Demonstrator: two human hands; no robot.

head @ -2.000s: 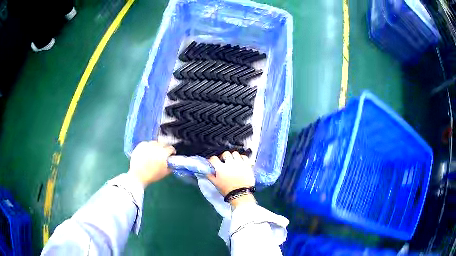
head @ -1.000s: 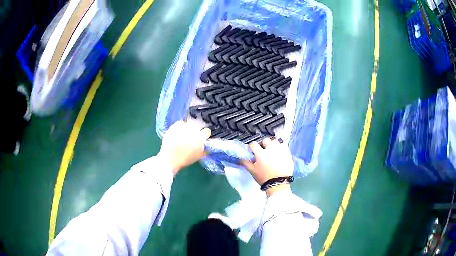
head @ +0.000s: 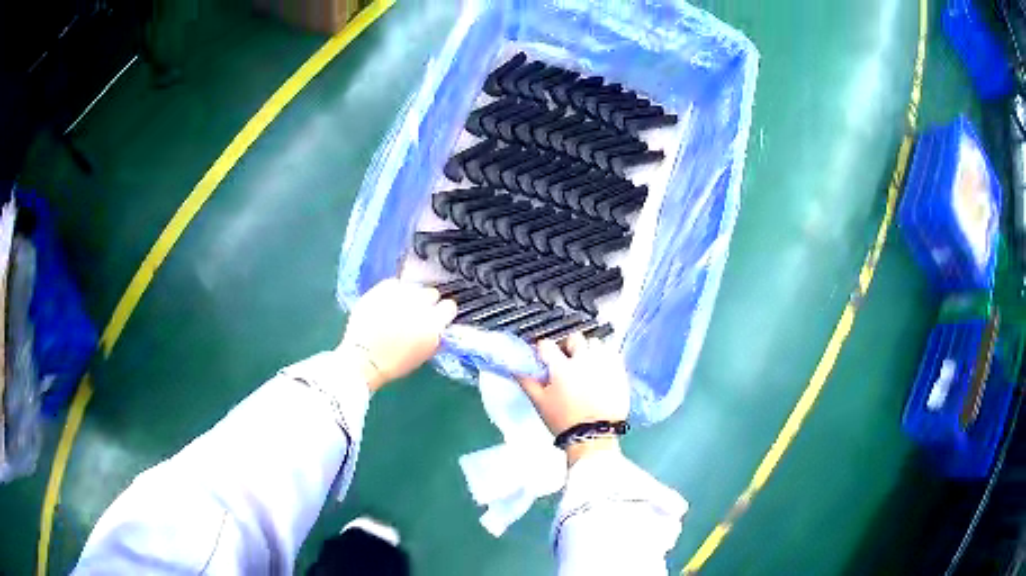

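Observation:
A blue crate point(head: 703, 242) with a clear plastic liner over its rim is held out in front of me above the floor. Narrow black parts point(head: 540, 186) lie in it in several zigzag rows on a whitish sheet point(head: 649, 242). My left hand point(head: 396, 330) grips the near rim at its left part. My right hand point(head: 585, 388) grips the same rim further right, fingers over the edge beside the nearest row. A whitish cloth or paper point(head: 515, 467) hangs below the rim by my right hand.
Green floor with curved yellow lines at left point(head: 214, 169) and right point(head: 838, 338). Blue crates point(head: 951, 203) stand at the right edge. A blue crate with plastic point(head: 56, 315) is at the left edge. A brown box point(head: 309, 11) is at the top left. A dark shoe point(head: 360, 551) shows at the bottom.
The crate is still held by both hands while the surroundings have shifted. The large crates seen at right at first are out of view, and the plastic-covered crate has moved down the left edge.

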